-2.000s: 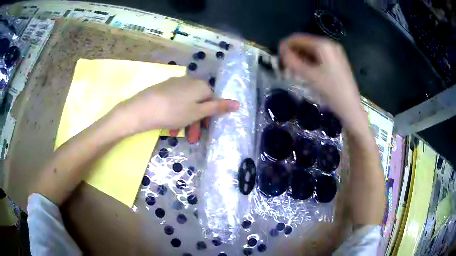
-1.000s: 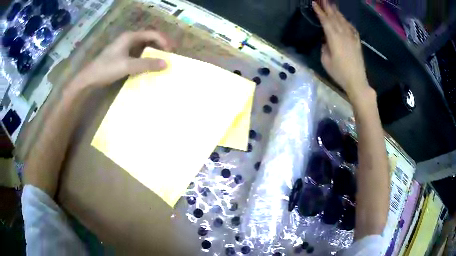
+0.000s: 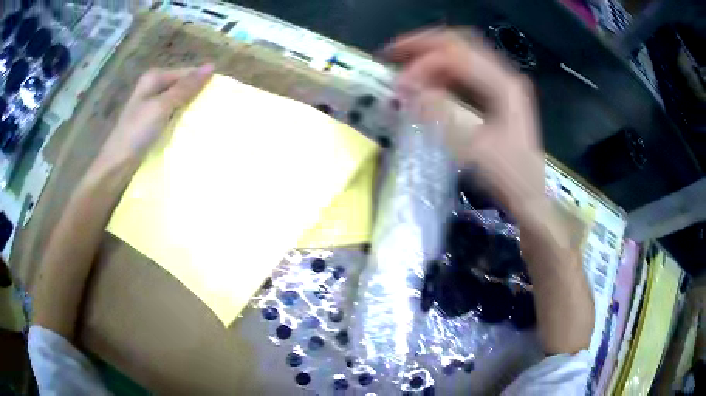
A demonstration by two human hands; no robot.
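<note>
A yellow cloth (image 3: 248, 178) lies over the left part of a clear sheet with small black dots (image 3: 316, 340). My left hand (image 3: 159, 104) is at the cloth's upper left edge and pinches it between thumb and fingers. My right hand (image 3: 472, 100) is blurred, over the top end of the rolled clear film (image 3: 402, 255); whether it grips the film cannot be told. Large black discs in clear packing (image 3: 488, 267) lie right of the roll, partly hidden by my right hand and forearm.
A brown board (image 3: 155, 298) is edged with printed white card (image 3: 279, 46). Another clear pack of discs (image 3: 31, 66) is at the upper left. Black cylindrical parts (image 3: 623, 151) stand on the dark surface beyond. A pale bar (image 3: 670, 203) and yellow sheets (image 3: 646, 332) are at right.
My left hand moved from above the film roll to the cloth's edge. My right hand reached out over the dark surface, then came back to the roll's top end. The view has shifted.
</note>
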